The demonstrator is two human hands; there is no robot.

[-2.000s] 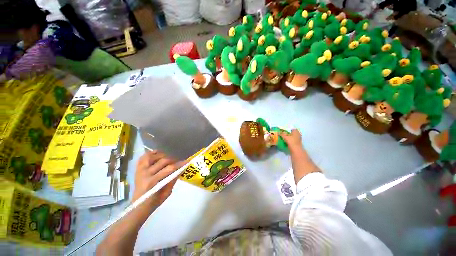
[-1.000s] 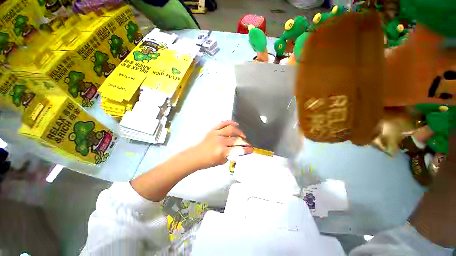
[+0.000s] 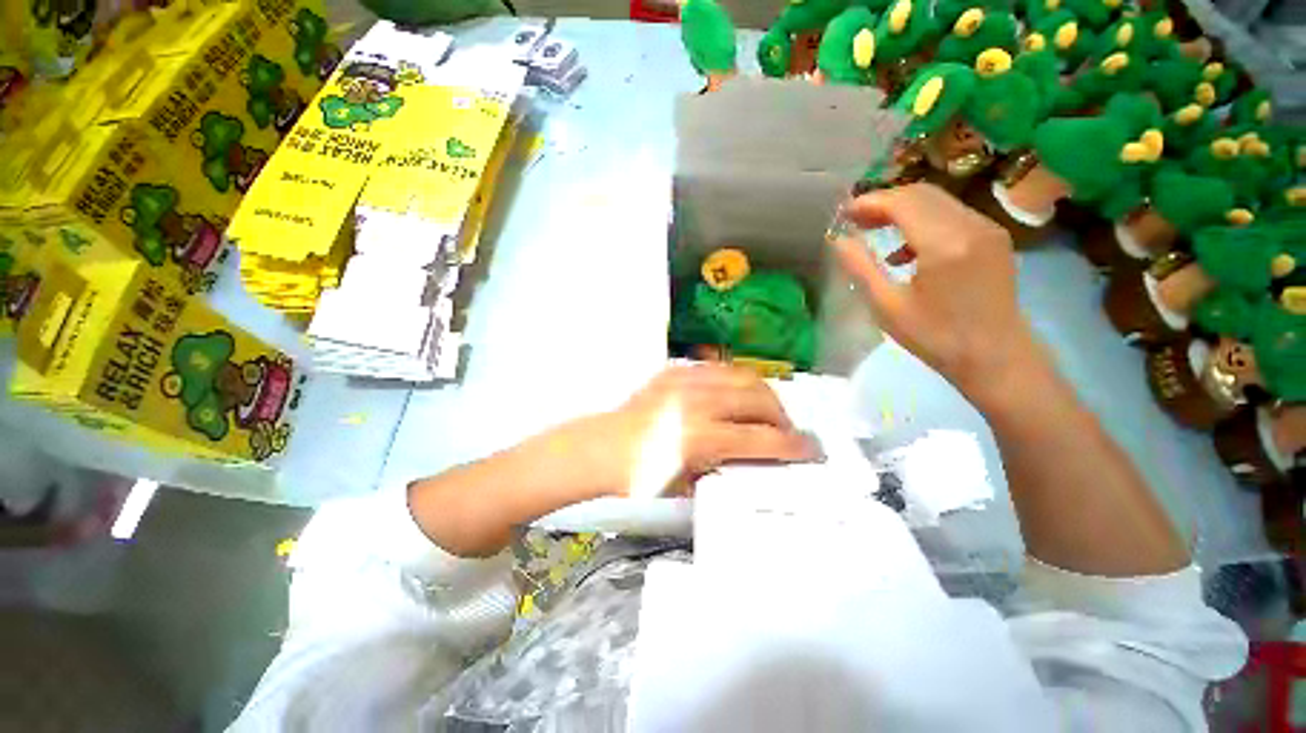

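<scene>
An open gable box (image 3: 774,136) stands in front of me, its grey-looking inner side towards me and its white flaps spread on the near side. A plush plant toy (image 3: 766,318) is inside, with its green top and a yellow tip showing; its base is hidden. My left hand (image 3: 702,437) holds the box's near edge, its fingers over the white flaps. My right hand (image 3: 931,272) is raised beside the box's right side, fingers curled and apart, with no toy in it. Whether its fingertips touch the box wall is unclear.
Flat box blanks (image 3: 380,172) lie stacked at left, beside finished yellow boxes (image 3: 194,365). Many plush toys (image 3: 1089,158) stand at right and far right. A small white card (image 3: 938,473) lies right of the flaps. Small cards (image 3: 549,60) are stacked beyond the blanks.
The plush toy, which my right hand carried, is now inside the box. My right hand has let go of it and is above the box's right side. My left hand stays at the box.
</scene>
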